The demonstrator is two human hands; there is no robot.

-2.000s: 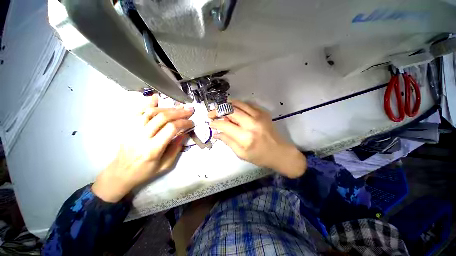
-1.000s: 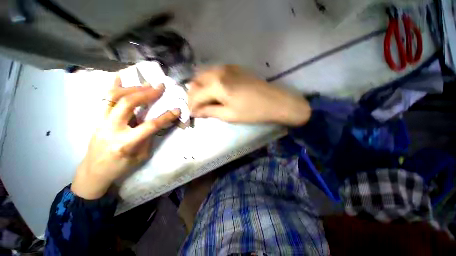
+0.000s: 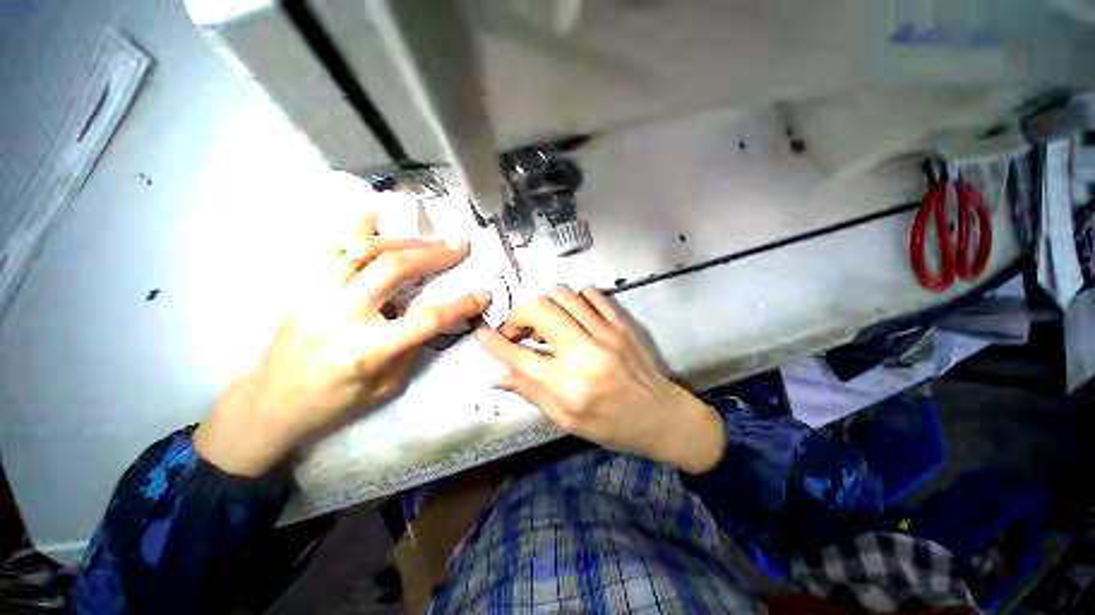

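A white strip (image 3: 490,272) lies at the presser foot (image 3: 506,228) of the sewing machine (image 3: 672,72); glare washes out much of its outline. My left hand (image 3: 348,318) presses on the strip from the left with spread fingers. My right hand (image 3: 591,360) has its thumb and fingertips together at the strip's near end, right of my left fingertips. A ribbed silver knob (image 3: 572,237) sits just right of the foot. A brown piece (image 3: 435,535) hangs below the table edge beside the checked apron. The needle tip cannot be made out.
Red-handled scissors (image 3: 950,236) lie at the table's right side. White strips (image 3: 82,132) lie at the far left. Paper scraps (image 3: 867,370) are below the scissors. The table's front edge (image 3: 420,467) runs close to my forearms. A blue plastic basket (image 3: 903,447) is low on the right.
The view swung and came back. My right hand, blurred beside the strip a second ago, now has its fingertips at the strip's near end. My left hand stays on the strip.
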